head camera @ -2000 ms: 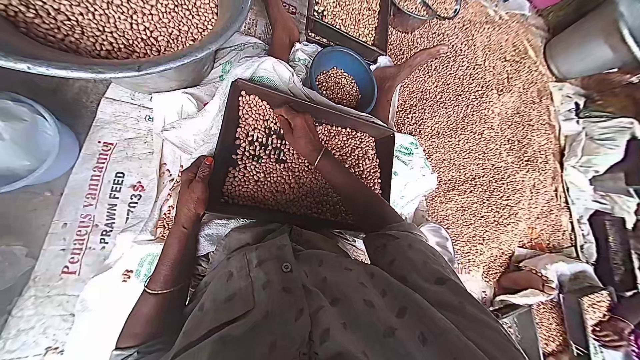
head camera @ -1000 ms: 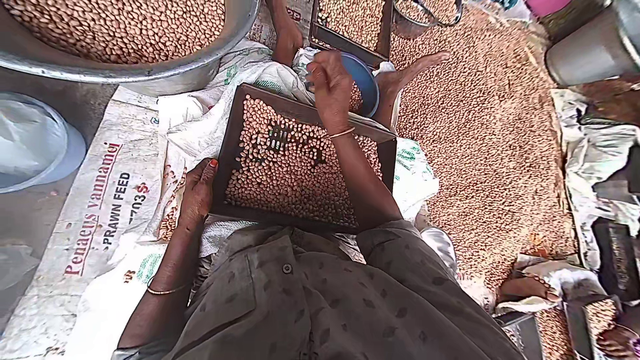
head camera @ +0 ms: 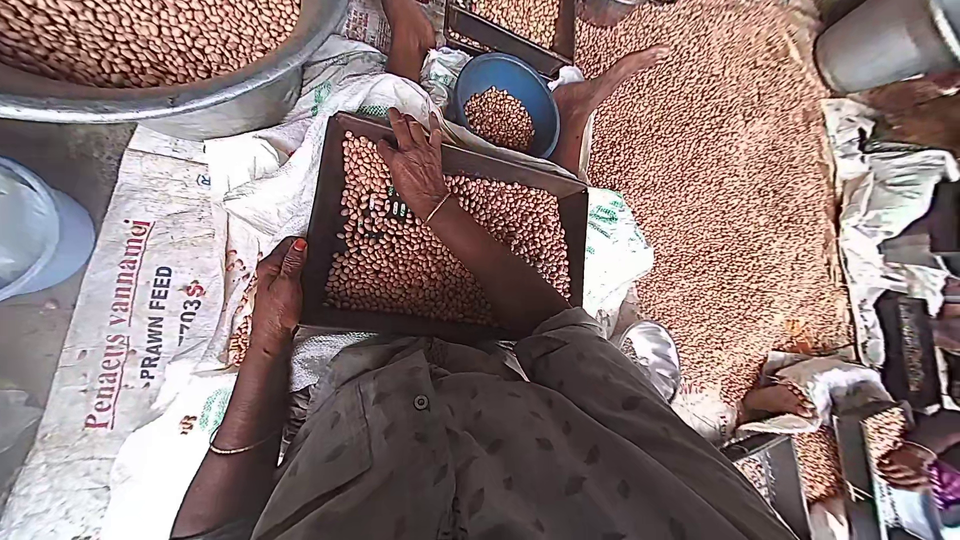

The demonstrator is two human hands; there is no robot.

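Note:
A dark rectangular tray lies across my lap, tilted a little, with a layer of shelled peanuts in it. My left hand grips the tray's left side, thumb on the rim. My right hand is over the upper part of the tray, fingers spread near its far edge; whether peanuts are under the palm is hidden. Dark patches of the tray's bottom show left of my right wrist. Just beyond the far edge stands a blue plastic bowl, partly filled with peanuts.
A large metal basin of peanuts stands at the upper left, above a translucent plastic tub. Peanuts are spread over the ground at right. Another tray is beyond the bowl. A co-worker's hand is at another tray, lower right.
My right hand was over the peanuts, then raised closed by the blue bowl; now it is back over the tray with fingers spread. My left hand has stayed on the tray's side.

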